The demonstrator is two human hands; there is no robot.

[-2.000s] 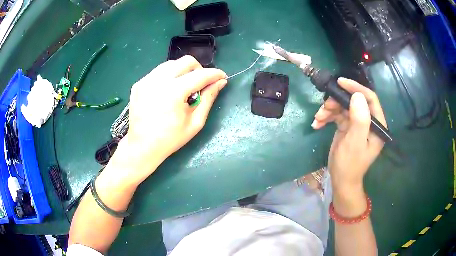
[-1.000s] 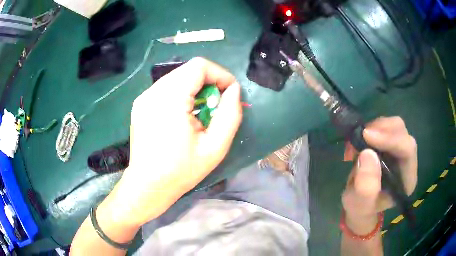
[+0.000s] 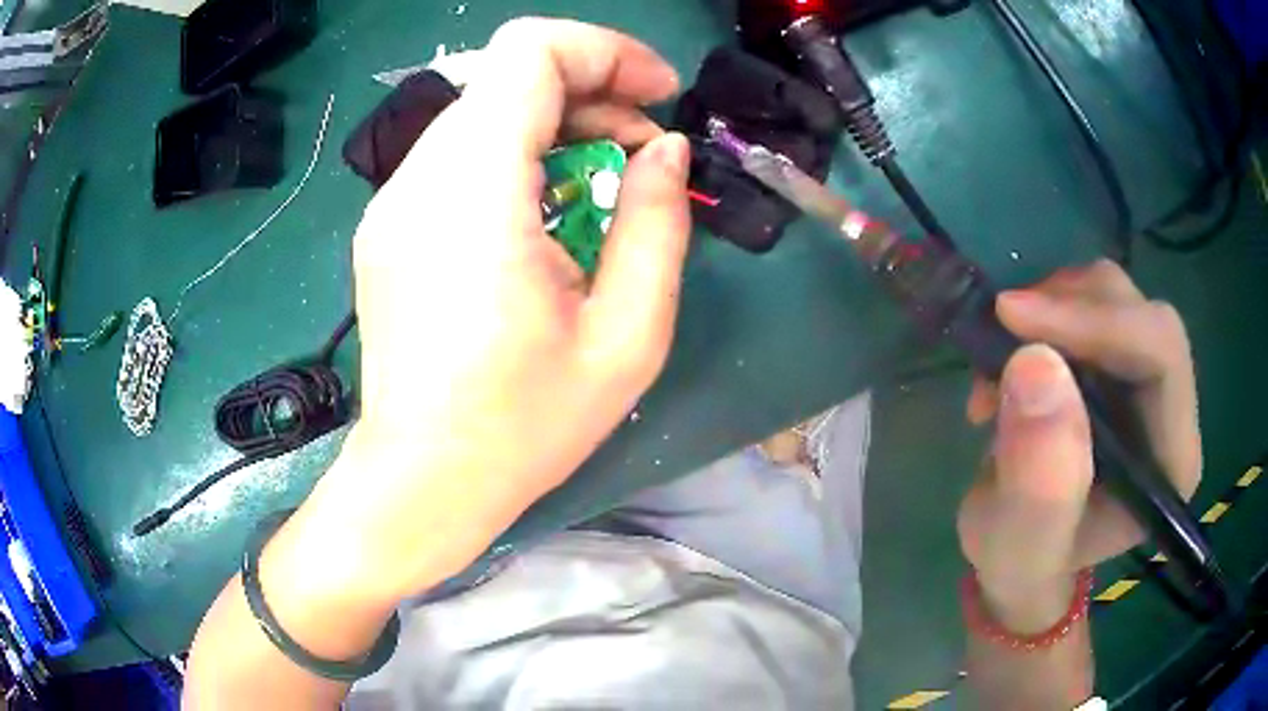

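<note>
My left hand (image 3: 515,292) holds a small green circuit board (image 3: 591,208) between thumb and fingers, with a short red wire lead sticking out to the right. My right hand (image 3: 1071,431) holds the dark handle of a soldering iron (image 3: 890,264). The iron's tip is over the black plug-side housing (image 3: 758,195), close to my left fingertips; whether it touches anything is unclear. The housing lies on the green bench just right of my left hand. Another black part (image 3: 396,128) lies partly hidden behind my left hand.
Two empty black cases (image 3: 220,143) lie at the upper left. A solder wire coil (image 3: 145,367) and a coiled black cable (image 3: 278,408) lie left of my left hand. Green-handled side cutters (image 3: 67,264) and a blue bin (image 3: 39,542) are at the far left. Black cords cross the upper right.
The solder wire has left my left hand and lies on the bench. My left hand now holds the board up at the housing, and the iron has moved from the white-handled knife area to there.
</note>
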